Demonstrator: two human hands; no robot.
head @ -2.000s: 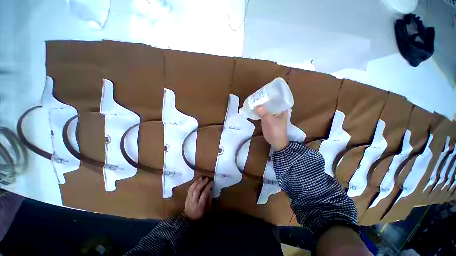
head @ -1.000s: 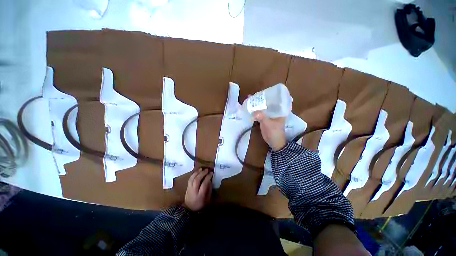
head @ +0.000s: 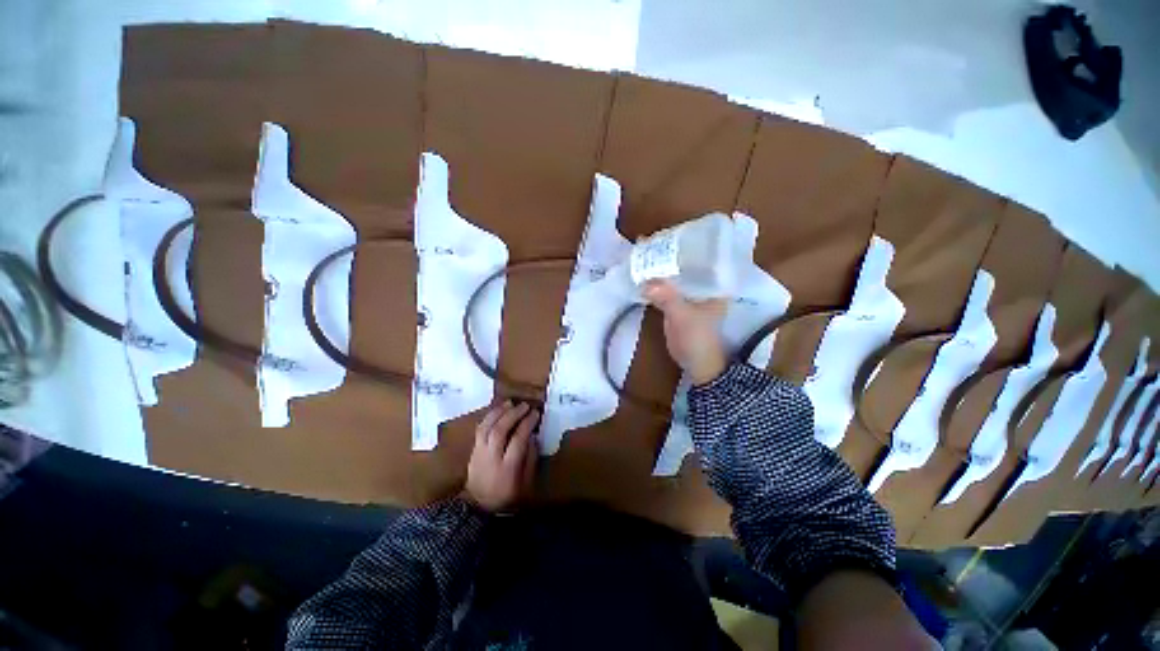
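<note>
My right hand (head: 688,333) holds a translucent white glue bottle (head: 693,258), tilted, its nozzle end toward the upper part of a white shaped piece (head: 583,333). My left hand (head: 504,455) rests on the brown panel beside the lower end of that piece, fingertips near the handle end; whether it pinches anything cannot be told. Brown panels (head: 515,127) overlap in a long row, each with a white piece and a thin dark brown handle (head: 314,305). My right hand and the bottle partly cover the neighbouring white piece (head: 763,299).
A crumpled black item (head: 1072,71) lies on the white tabletop (head: 941,51) at the upper right. Pale coiled straps (head: 23,331) lie at the far left. The table's near edge runs just in front of my body. The row of panels narrows toward the right.
The panels and white pieces appear higher in the view. The bottle stays in my right hand, its nozzle still by the same white piece. My left hand stays beside that piece's lower end.
</note>
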